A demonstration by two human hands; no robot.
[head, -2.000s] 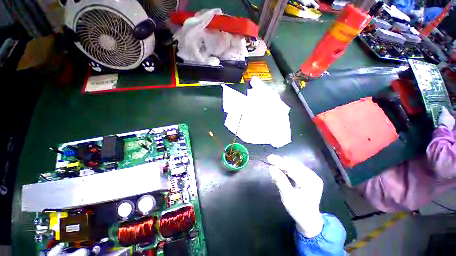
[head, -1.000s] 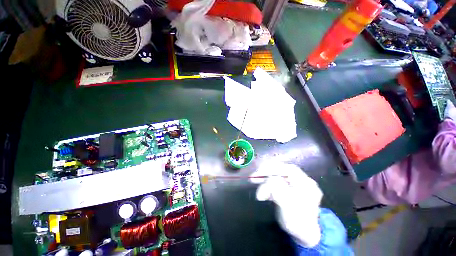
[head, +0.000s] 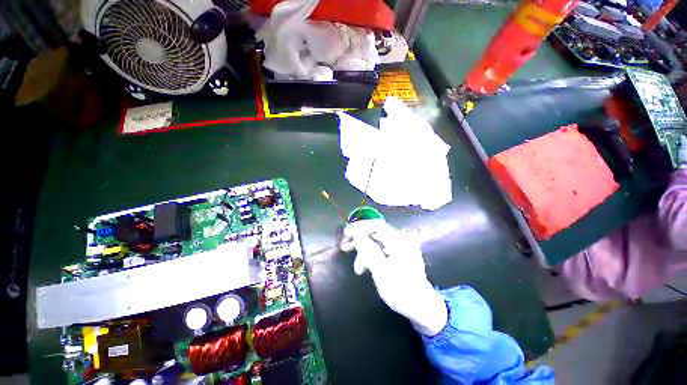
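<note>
A large green power supply board (head: 213,219) lies at the lower left, with a long silver heatsink (head: 151,284), two copper-red coils (head: 279,331) and a yellow-and-brown transformer (head: 119,350). My right hand (head: 388,267), white-gloved with a blue sleeve, is at the small green cup (head: 365,213) and covers its near part. Its fingers are closed on a thin stick (head: 378,242), of which only a short piece shows; the tip is hidden or blurred. Spare sticks (head: 334,204) stand in the cup. My left hand is not in view.
A crumpled white sheet (head: 399,159) lies behind the cup. At the back are a panda-shaped fan (head: 153,49) and a black box (head: 320,96) holding white material. A red-orange pad (head: 554,180) and a pink-sleeved person (head: 629,248) holding a board (head: 657,105) are at right.
My right hand first swung the stick leftward to point at the board, then moved left and up to the cup, now partly covering it. The view has shifted slightly.
</note>
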